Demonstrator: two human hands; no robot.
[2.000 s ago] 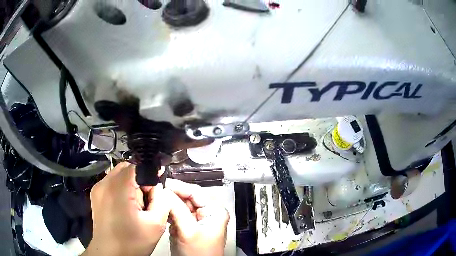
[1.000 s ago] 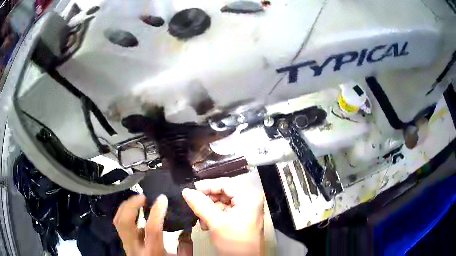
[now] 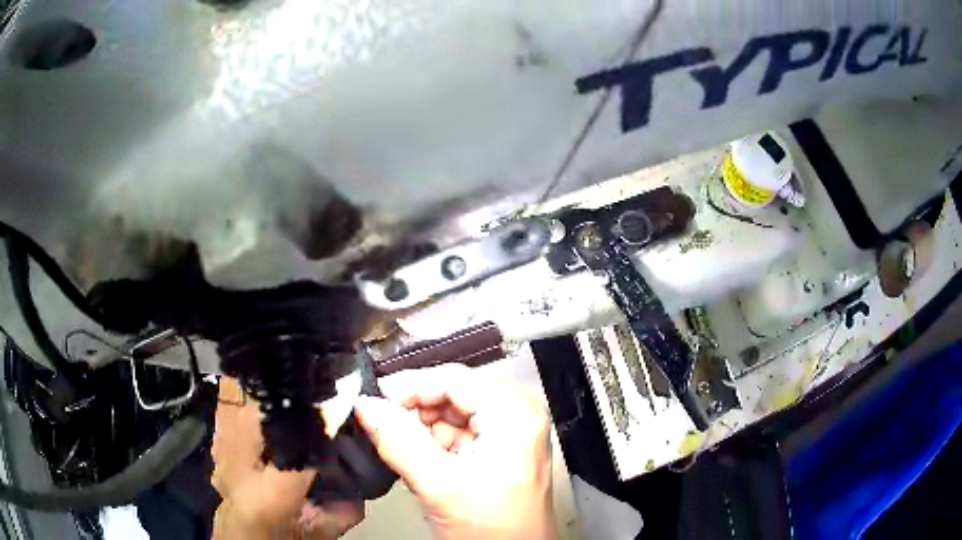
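Observation:
The off-white sewing machine head (image 3: 422, 127), marked "TYPICAL", fills the upper view. Its dark needle area (image 3: 285, 369) hangs at lower left. A black padded fabric piece (image 3: 364, 464) lies just under and right of it, between my hands. My right hand (image 3: 464, 443) pinches a narrow dark strip (image 3: 366, 374) between thumb and fingertips, beside the needle area. My left hand (image 3: 258, 475) is behind and below the needle area, at the fabric piece. Its fingertips are partly hidden and blurred, so its hold is unclear.
A white bottle with yellow label (image 3: 754, 171) stands on the machine bed. A black slotted lever (image 3: 654, 327) crosses the bed beside a pale tray (image 3: 622, 422) with thin dark strips. A black fabric heap (image 3: 79, 422) lies at left. Blue material (image 3: 886, 454) shows at lower right.
The view has moved closer to the machine head. My left hand has shifted from spread fingers on the black piece to behind the needle area. My right hand stays pinched near the needle area.

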